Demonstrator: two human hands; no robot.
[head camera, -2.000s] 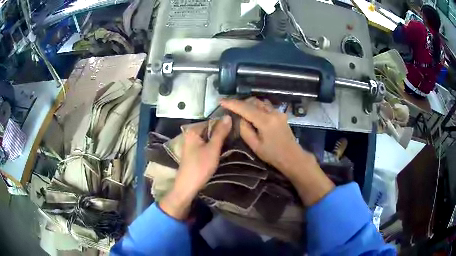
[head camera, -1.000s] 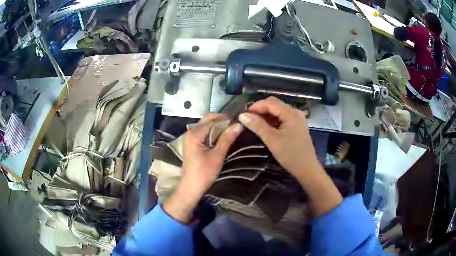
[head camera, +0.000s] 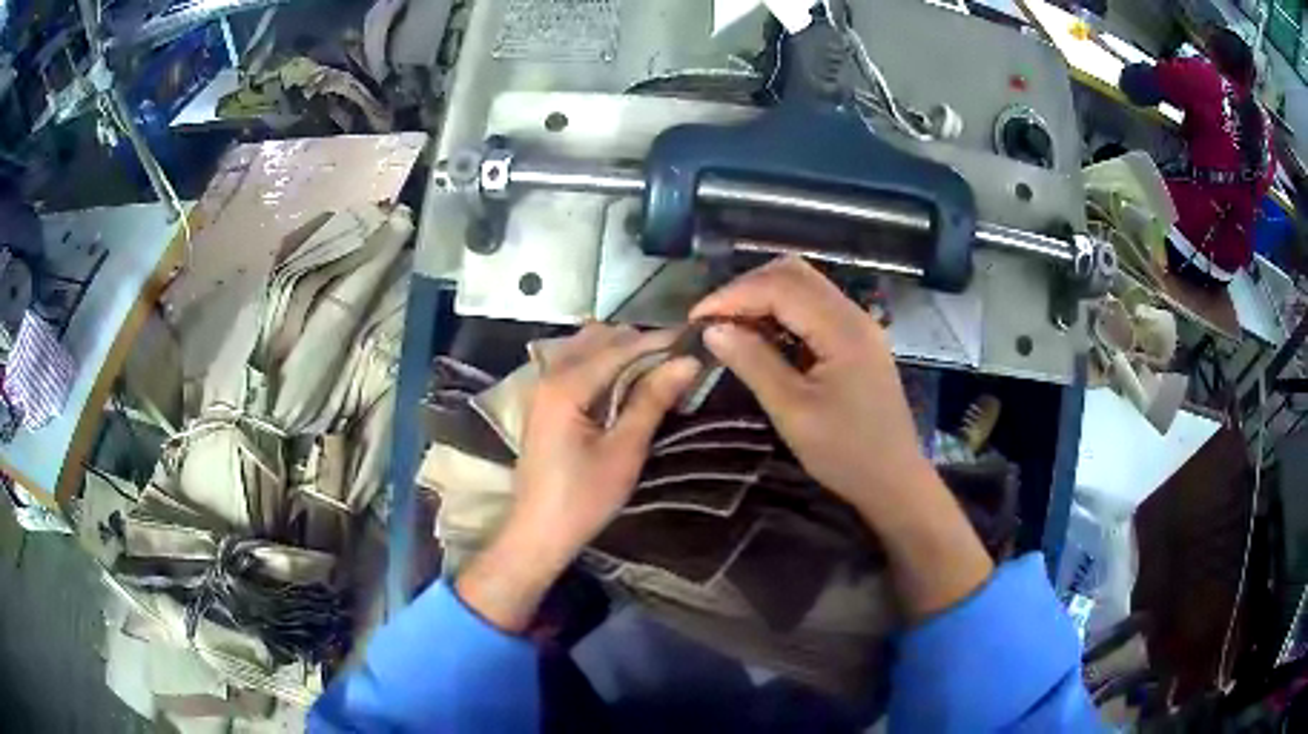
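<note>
My left hand and my right hand meet just below the roller bracket. Both pinch a small dark brown cloth piece between thumb and fingers; part of it is hidden by the fingers. My left hand also has a folded, pale-edged layer under its fingers. A fanned brown bundle with pale edge lines lies below the hands. Beige pieces stick out at its left. The dark blue-grey roller bracket holds short shiny bars over the steel plate.
The blue-edged tray surrounds the work. A small tan brush lies at its right. Tied beige bundles are heaped at left. A control knob is at the machine's upper right. A person in red is at far right.
My right hand has drawn back from the plate edge towards me and now pinches the piece beside my left thumb. The bundle below looks much the same. The view has shifted slightly.
</note>
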